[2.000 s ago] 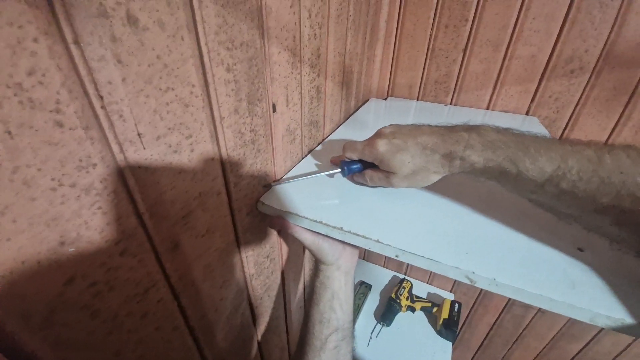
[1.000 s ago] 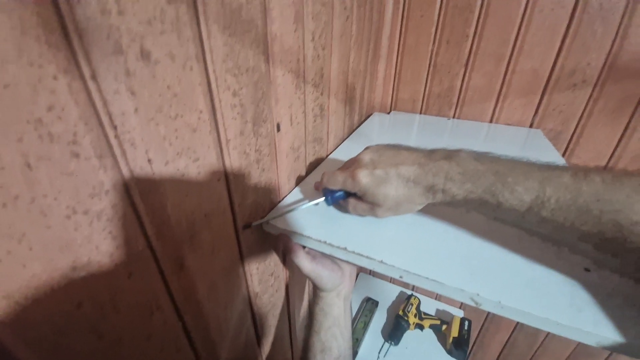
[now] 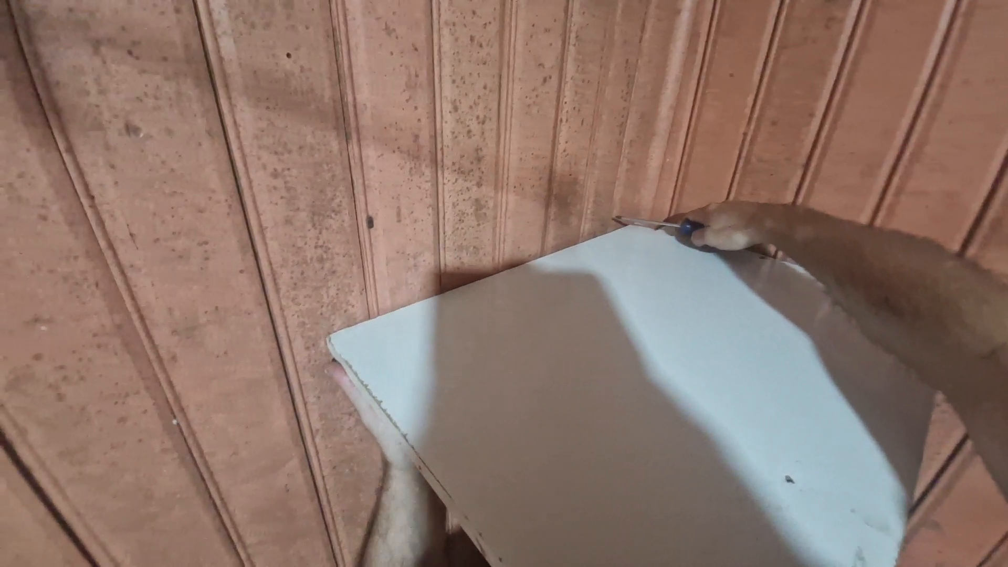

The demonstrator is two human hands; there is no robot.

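Note:
A white board (image 3: 551, 378) with a chipped front edge lies against the corner of a wood-panelled wall. My right hand (image 3: 728, 226) grips a screwdriver by its blue handle (image 3: 691, 227) at the board's far corner. The metal shaft (image 3: 647, 223) points left, its tip by the wall panels. Under the board's left corner is my left hand (image 3: 354, 394), partly hidden by the board; its fingers cannot be made out well, and it appears to support the board from below.
Vertical wooden panels (image 3: 276, 236) with dark specks rise on the left and behind the board, meeting in a corner. Shadows fall across board and wall. A small dark mark (image 3: 789, 479) shows on the board's right part.
My right hand with the screwdriver has moved from the board's left front corner to its far corner. The view has shifted, and the drill below the board is out of sight.

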